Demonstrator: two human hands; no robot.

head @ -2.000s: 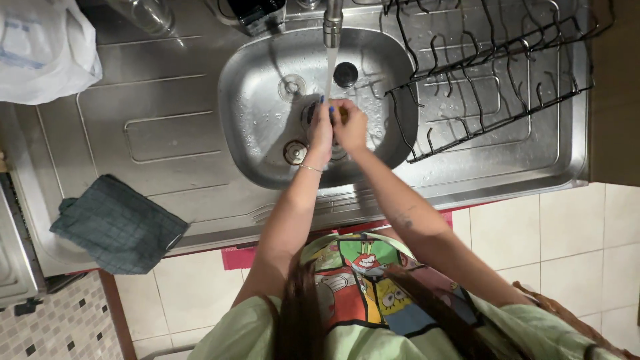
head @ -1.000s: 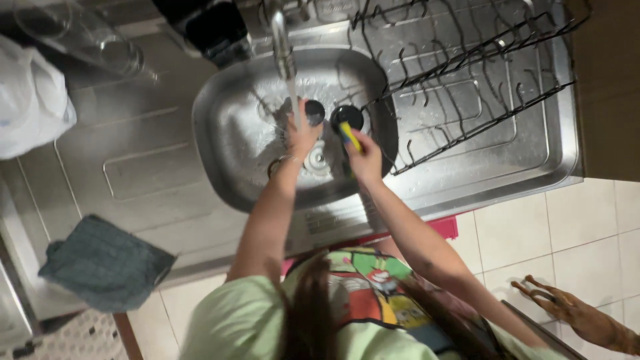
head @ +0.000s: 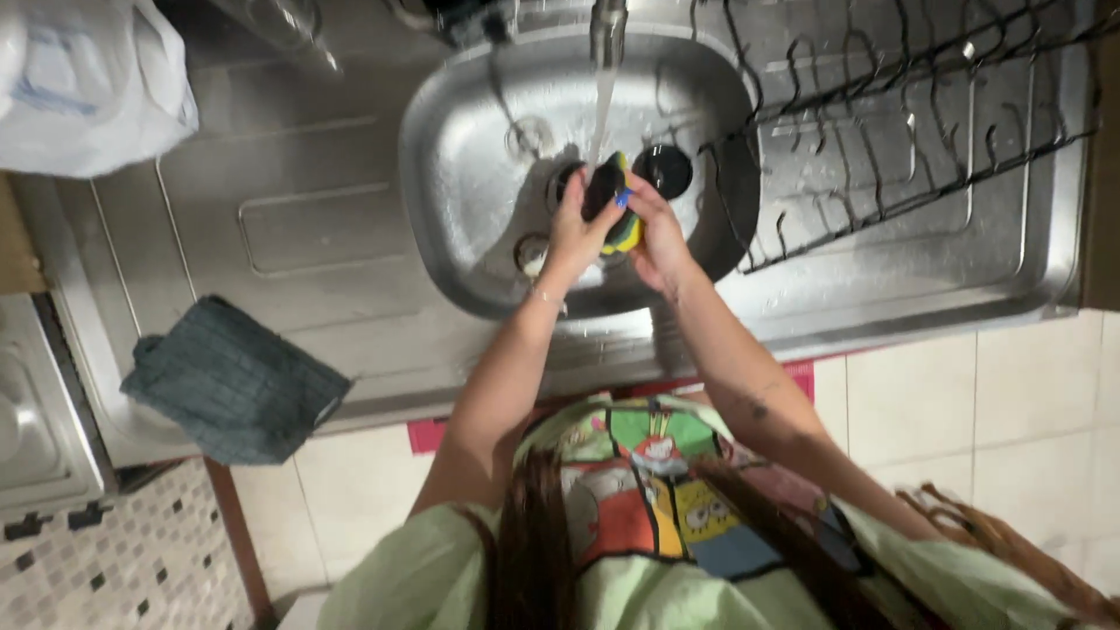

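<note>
Water runs from the faucet (head: 608,35) into the stainless steel sink (head: 455,236). Under the stream, my left hand (head: 577,232) holds a small dark item (head: 602,188) whose kind I cannot tell. My right hand (head: 658,229) presses a yellow and green sponge (head: 623,238) against it from the right. A round black lid or cup (head: 665,171) lies in the basin just beyond my right hand. Another dark round piece (head: 560,182) is partly hidden behind my left fingers. By my left wrist, a small ring-shaped piece (head: 530,254) rests on the basin floor.
A black wire dish rack (head: 862,219) stands on the right drainboard and overhangs the sink. On the left drainboard are a folded dark grey-green cloth (head: 236,381), a white plastic bag (head: 96,87) and a clear glass item (head: 284,22). A brown animal, partly seen, is at lower right (head: 1006,534).
My hands, apart one second ago, have come together under the water. The sponge in my right hand now touches the dark item in my left. The view has shifted.
</note>
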